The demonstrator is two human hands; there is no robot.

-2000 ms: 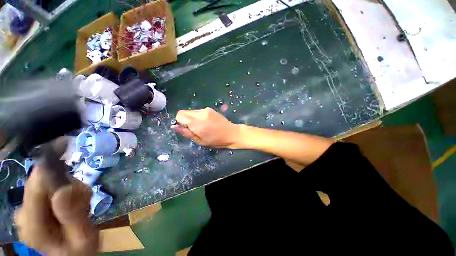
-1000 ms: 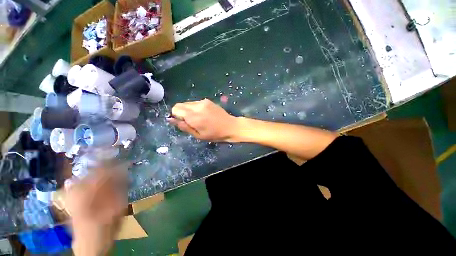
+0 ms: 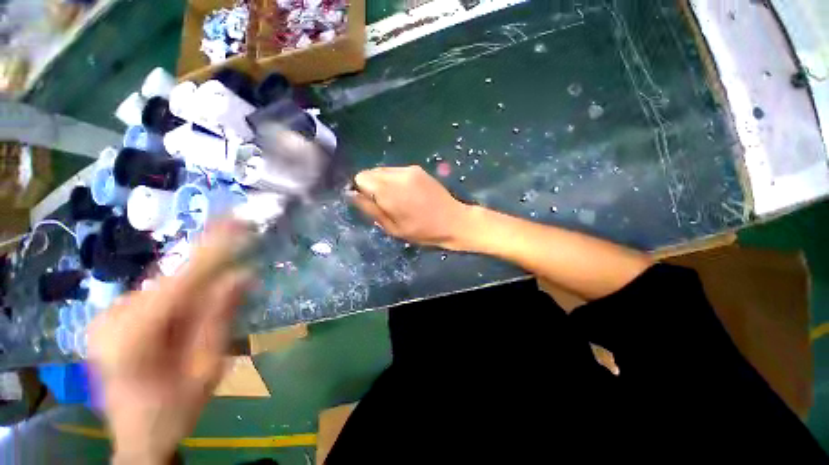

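Observation:
My left hand (image 3: pixel 168 341) is blurred at the lower left and grips a hammer. The hammer's blurred grey head (image 3: pixel 295 154) is in front of the housing pile, close to my right fist. My right hand (image 3: pixel 414 207) is a closed fist low over the bench. A small dark end of a thin punch (image 3: pixel 353 187) shows at its thumb side; the rest is hidden in the fist. No housing can be made out under the fist. Light blue, white and black cylindrical housings (image 3: pixel 145 207) lie piled at the left, partly behind the hammer and left hand.
The scratched dark-green bench top (image 3: pixel 473 82) bears tiny shiny specks and a small white piece (image 3: pixel 322 247). Two cardboard trays (image 3: pixel 314 65) of small parts stand at the back left. White boards (image 3: pixel 773 109) lie at the right. Cardboard (image 3: pixel 759 318) is below the front edge.
The hammer head has come into view close to my right fist. The right fist remains closed. The view has shifted, so the bench and trays sit further right and higher.

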